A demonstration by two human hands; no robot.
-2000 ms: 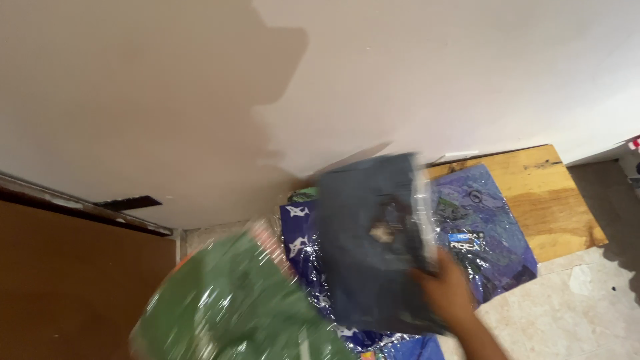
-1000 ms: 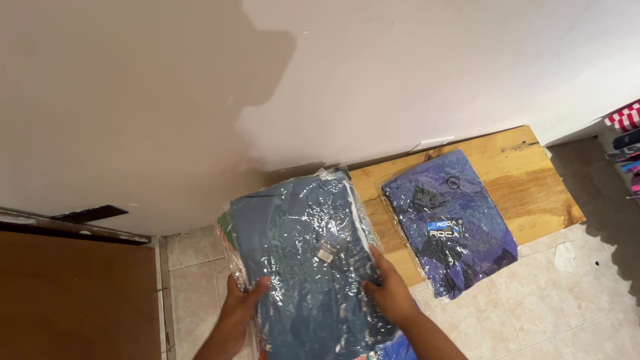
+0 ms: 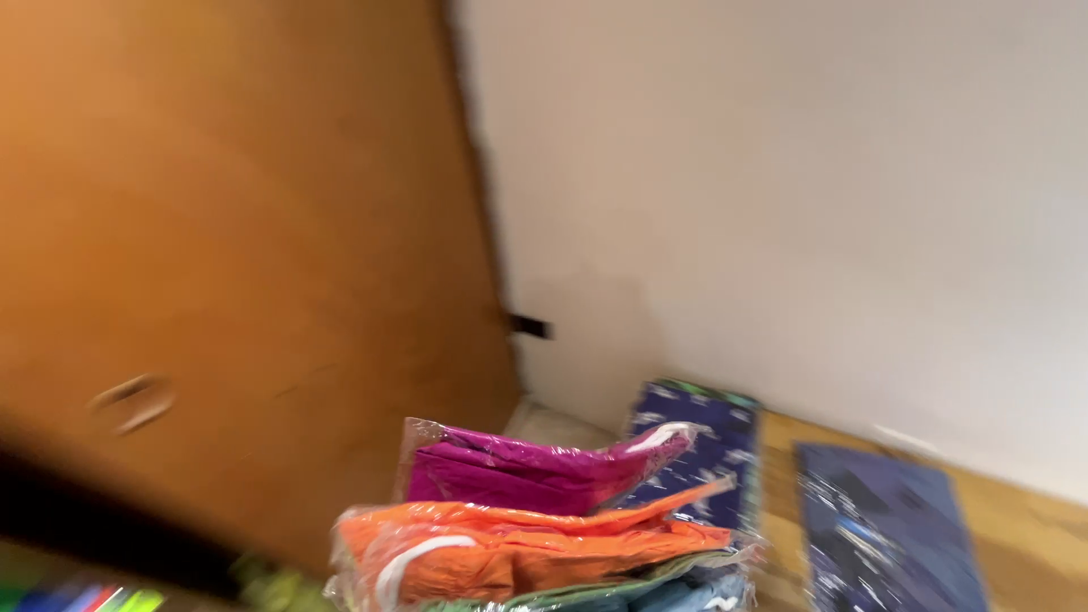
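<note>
A stack of folded garments in clear plastic bags fills the bottom middle of the head view: a magenta garment [image 3: 510, 467] at the back, an orange garment [image 3: 544, 552] in front, then a green one [image 3: 544, 597] and a blue-grey one [image 3: 680, 597] at the lower edge. Both hands are out of view, so what they touch is hidden. Behind the stack lies a navy patterned garment [image 3: 701, 450] with white figures. To the right, a bagged blue garment [image 3: 901, 518] rests on the wooden board [image 3: 1020, 535].
A large brown wooden door or panel [image 3: 255, 255] with a recessed handle [image 3: 132, 401] stands at the left. A pale wall [image 3: 807, 212] rises behind the board, with a small black piece [image 3: 531, 325] near its edge. Blurred bright items [image 3: 93, 599] show at the lower left.
The view has swung left, bringing in much of the brown panel. Both hands, seen gripping the blue-grey bag a second ago, are out of view. Magenta and orange garments now show in the stack.
</note>
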